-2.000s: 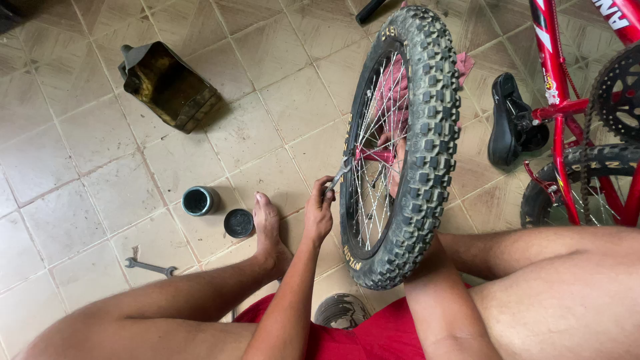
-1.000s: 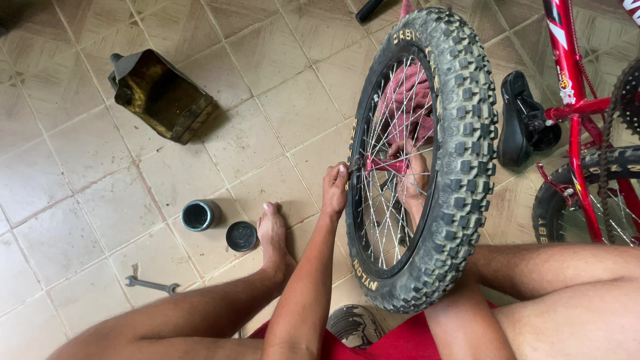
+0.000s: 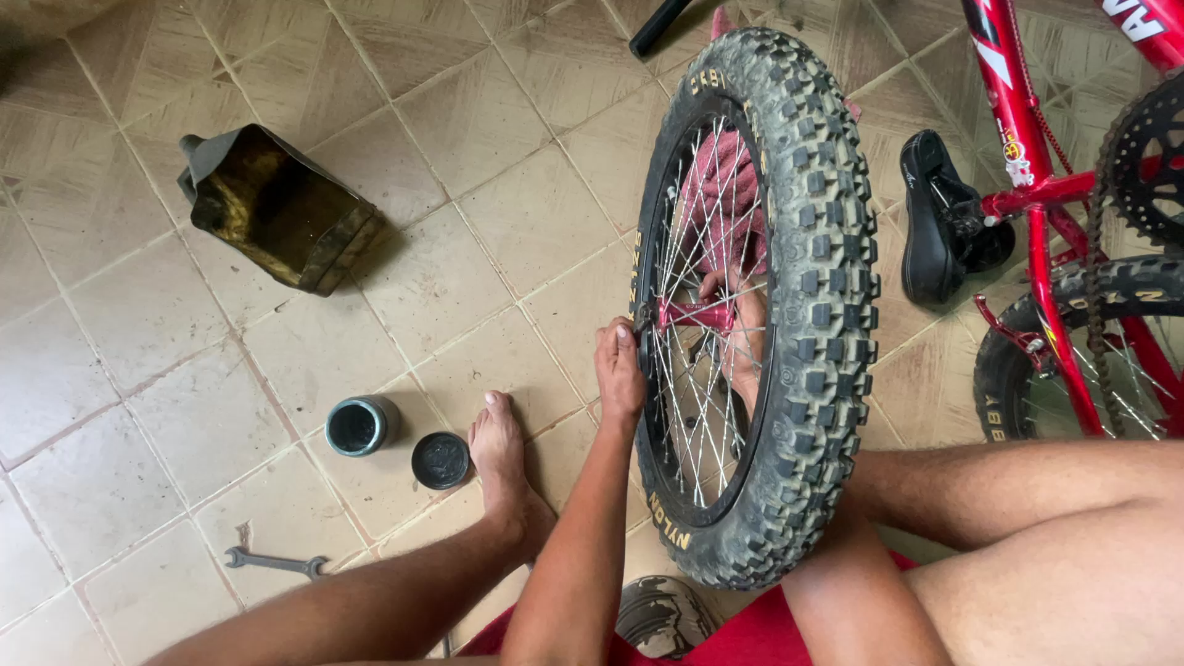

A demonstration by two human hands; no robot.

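Observation:
A knobbly-tyred bicycle wheel (image 3: 814,277) stands upright, partly edge-on, between the legs. My left hand (image 3: 620,370) is closed at the hub's left end, around a wrench (image 3: 645,344) mostly hidden by the fingers and the rim. My right hand (image 3: 743,338) shows through the spokes on the wheel's far side, its fingers around the right end of the red hub (image 3: 696,315); part of it is hidden by the spokes and tyre. Behind the spokes is a pink-red cloth (image 3: 726,199).
On the tiled floor at left are a cut-open plastic container (image 3: 277,213), a jar of dark grease (image 3: 361,425), its lid (image 3: 440,461) and an open-ended wrench (image 3: 276,561). A red bicycle frame (image 3: 1041,194) with its black saddle (image 3: 934,222) lies at right. A bare foot (image 3: 499,449) rests beside the lid.
The wrench in my left hand, plainly seen reaching to the hub two seconds ago, now hardly shows. The left hand has turned, with its fingers closer to the hub end. My right hand stays by the hub.

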